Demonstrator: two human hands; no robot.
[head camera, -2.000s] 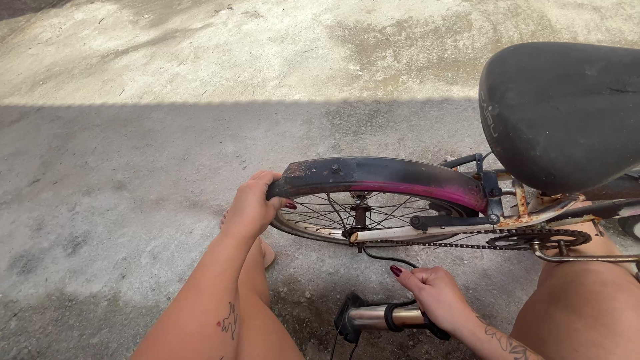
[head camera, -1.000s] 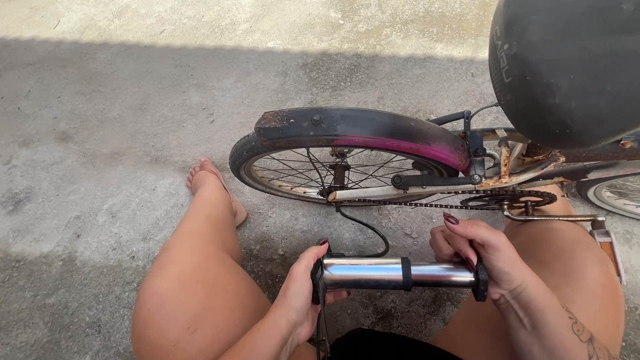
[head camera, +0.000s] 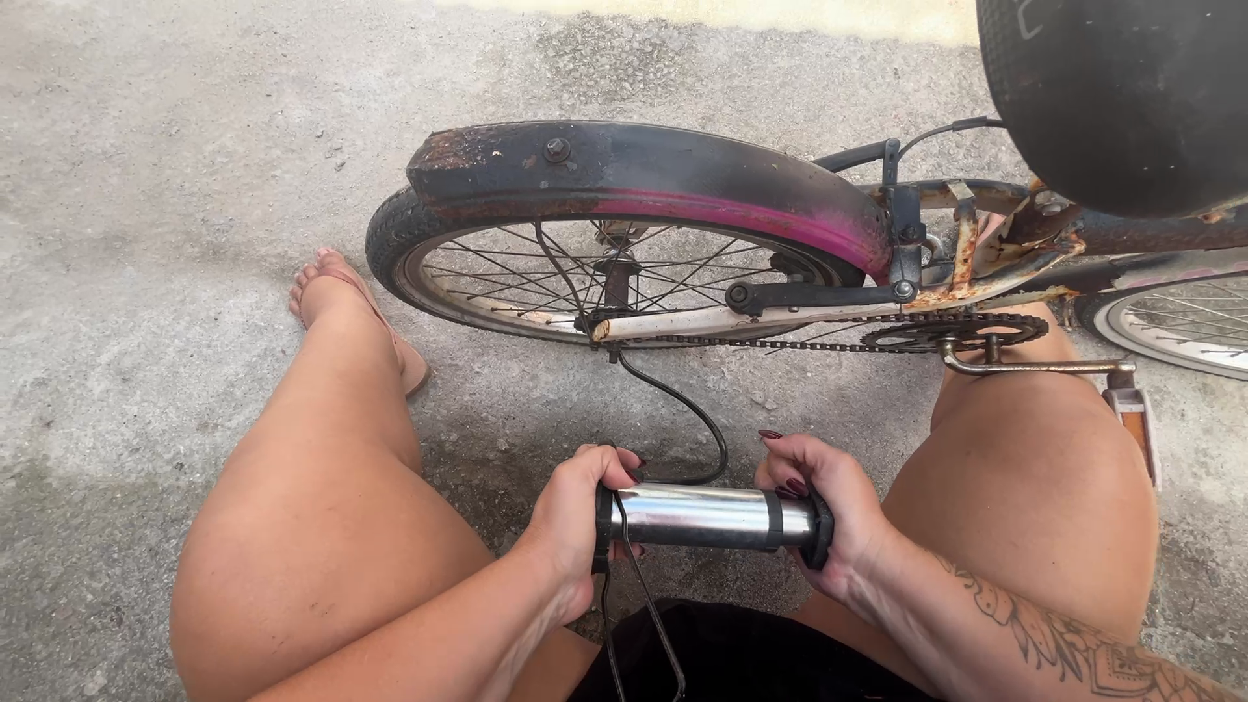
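A silver hand pump with black ends (head camera: 697, 517) lies sideways between my hands. My left hand (head camera: 575, 517) is closed round its left black end, with bent metal wire pieces hanging beside it. Around the black end at the right is my right hand (head camera: 824, 507), its palm against it and its fingertips near the barrel. A black hose (head camera: 707, 419) curves from beside the pump up to the bicycle's rear wheel (head camera: 439, 283); its joint at the valve is hard to make out. Over the wheel sits a black and pink rusty mudguard (head camera: 663, 171).
Beyond my hands are the bicycle's chain (head camera: 760, 343), crank arm (head camera: 1043, 368) and pedal (head camera: 1131, 424). The black saddle (head camera: 1121, 97) overhangs at the upper right, and part of the front wheel (head camera: 1185, 317) shows below it. My legs flank the pump on the concrete ground (head camera: 195, 156).
My left hand has left the mudguard and taken hold of the pump's left end. Since one second ago the pump has shortened, with my hands closer together.
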